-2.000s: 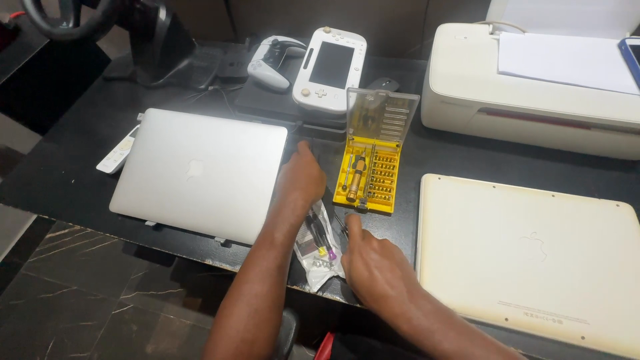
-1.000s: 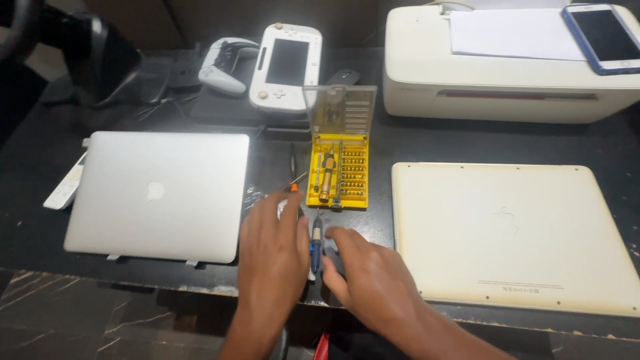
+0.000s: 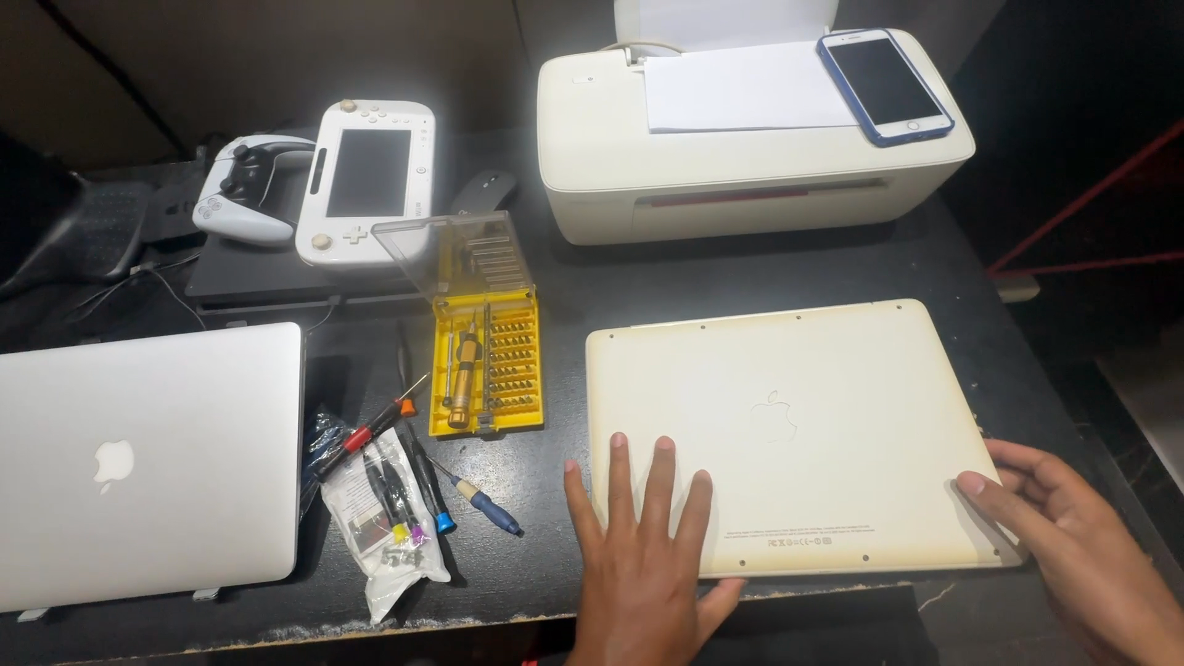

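A yellowed white Apple laptop (image 3: 786,444) lies underside up, small screws along its edges. My left hand (image 3: 647,546) rests with spread fingers over its lower left part, the thumb at the front edge. My right hand (image 3: 1064,527) grips its lower right edge, thumb on top and fingers at the side. To the left, a red and black screwdriver (image 3: 365,437), a blue-handled screwdriver (image 3: 486,507) and several other screwdrivers lie on and beside a clear plastic packet (image 3: 384,536). Behind them stands an open yellow bit set (image 3: 486,370).
A closed silver Apple laptop (image 3: 148,472) lies at left. At the back are a white game controller (image 3: 245,190), a white handheld console (image 3: 370,185), a dark mouse (image 3: 486,192) and a white printer (image 3: 758,166) bearing paper (image 3: 740,92) and a phone (image 3: 885,88).
Both hands have moved right, from the screwdrivers to the yellowed laptop, and my right hand has taken hold of its edge. The view has shifted right.
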